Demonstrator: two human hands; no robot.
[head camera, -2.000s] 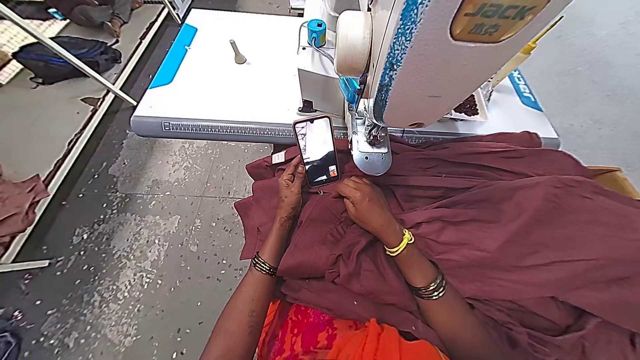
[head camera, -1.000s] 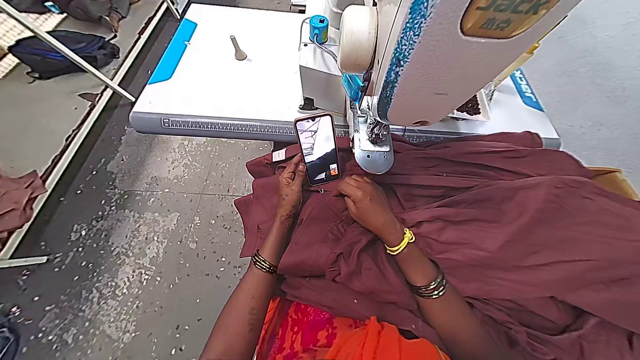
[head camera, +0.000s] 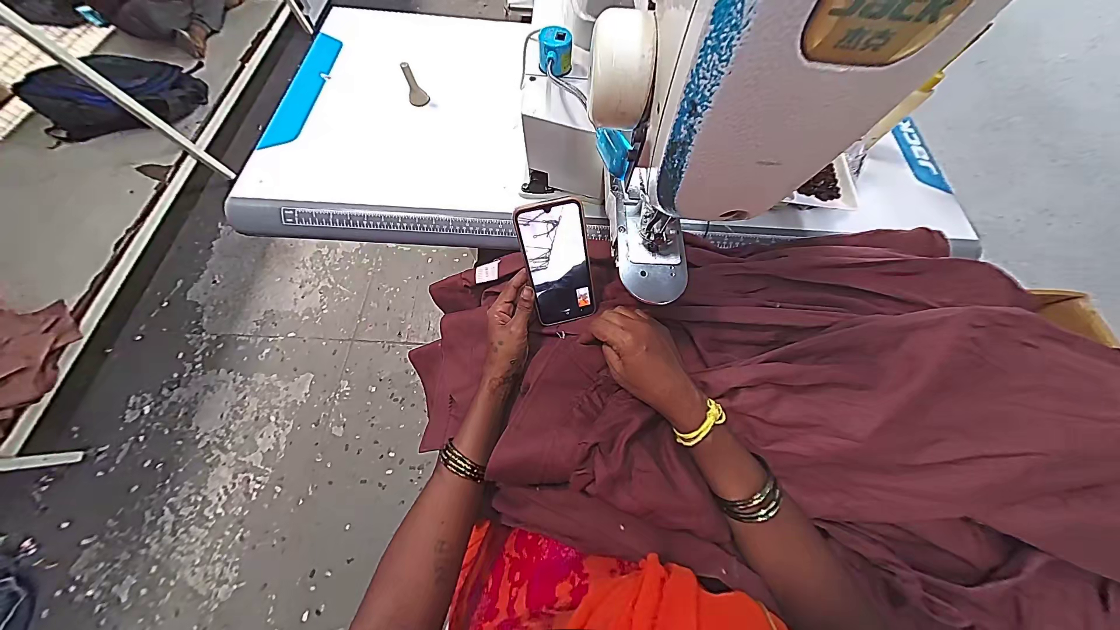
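A smartphone (head camera: 560, 262) with a lit screen is held upright by my left hand (head camera: 509, 331), whose fingers grip its lower left edge. My right hand (head camera: 637, 354) lies on maroon fabric (head camera: 875, 367) just right of the phone's lower end, its fingers curled at a gathered part of the cloth. The fabric spreads over my lap and far to the right. Just beyond my right hand is the rounded metal arm end of a sewing machine (head camera: 654, 278), beside the phone. A small white label (head camera: 486, 272) shows on the cloth left of the phone.
A white machine table (head camera: 394, 157) with a ruler along its front edge stands ahead. On it lie a small funnel-shaped piece (head camera: 415, 87) and, at right, a white tray (head camera: 847, 185) of small dark items. A black bag (head camera: 114, 94) and a seated person's foot are at upper left.
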